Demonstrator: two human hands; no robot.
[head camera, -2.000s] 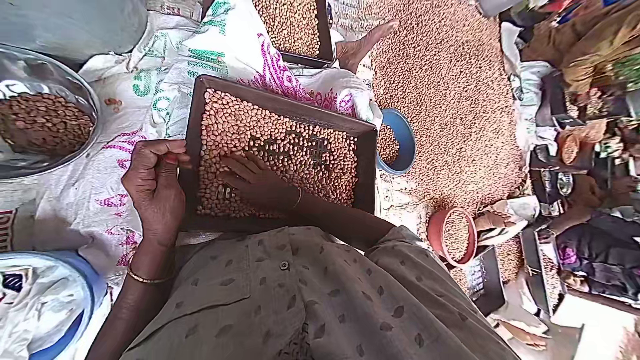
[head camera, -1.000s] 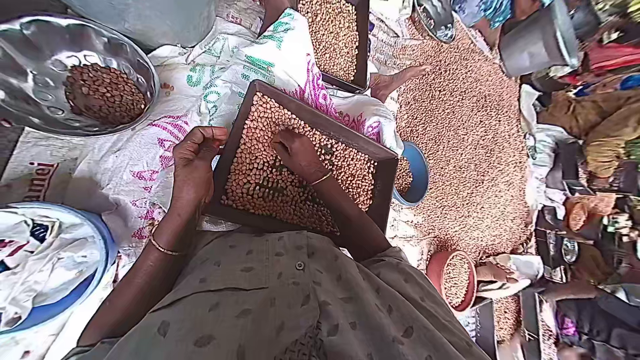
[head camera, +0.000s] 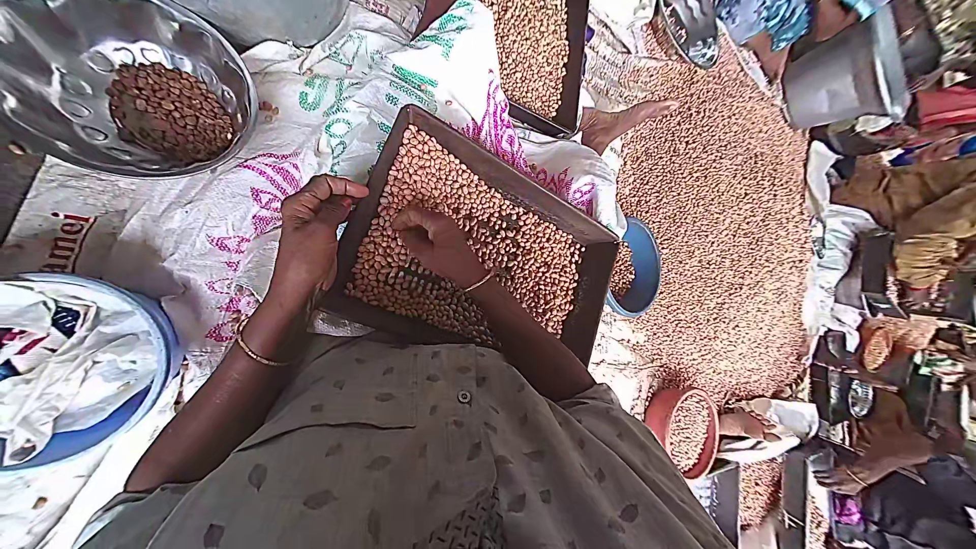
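A dark rectangular tray (head camera: 518, 183) holds a layer of shelled peanuts (head camera: 435, 171), thinner around its middle. My left hand (head camera: 316, 217) is at the tray's left rim, thumb and fingertips pinched together; whether something small is between them cannot be seen. Over the peanuts, left of the tray's middle, my right hand (head camera: 438, 240) has its fingers bent down at the nuts; its fingertips are partly hidden. A shiny metal bowl (head camera: 248, 99) with darker nuts stands at the upper left, beyond my left hand.
A large heap of peanuts (head camera: 709, 229) spreads to the right. Beside the tray is a blue bowl (head camera: 644, 267); lower down is a reddish bowl (head camera: 713, 438). A blue tub (head camera: 164, 335) with white sacking stands left. Another tray (head camera: 572, 69) lies above, near a person's bare foot (head camera: 625, 122). People sit at right.
My right hand, spread flat on the peanuts two seconds ago, is now drawn in with bent fingers. My left hand remains by the tray's left rim. The tray appears more tilted in view.
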